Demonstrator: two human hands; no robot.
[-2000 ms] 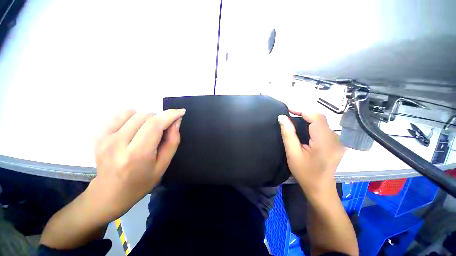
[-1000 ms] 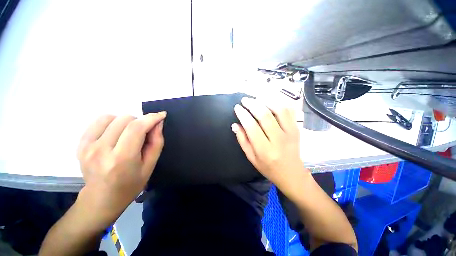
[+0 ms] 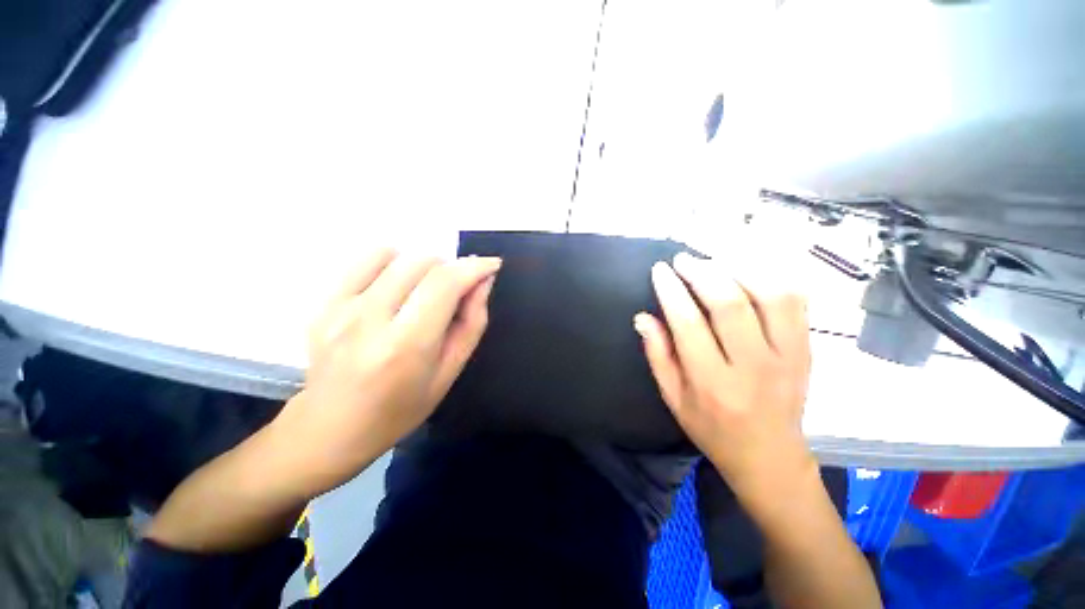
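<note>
A black fabric panel (image 3: 565, 345) lies over the front edge of the white sewing table (image 3: 298, 155), its lower part hanging toward my lap. My left hand (image 3: 405, 339) pinches the panel's left edge between thumb and fingers. My right hand (image 3: 738, 357) rests on the panel's right part, palm down with fingers spread a little; its right edge is hidden under the hand. The sewing machine's needle area (image 3: 898, 232) is to the right of the panel, apart from it.
The machine head (image 3: 952, 107) covers the upper right. A grey cylindrical attachment (image 3: 898, 319) and a thick black hose (image 3: 982, 345) are right of my right hand. Blue crates (image 3: 1011, 523) and a red plastic object (image 3: 958, 493) are below the table. A dark bag-like shape (image 3: 143, 416) is at lower left.
My right hand has gone from gripping the panel's right edge to lying flat on it. My left hand keeps its pinch. The view has shifted back and forth sideways.
</note>
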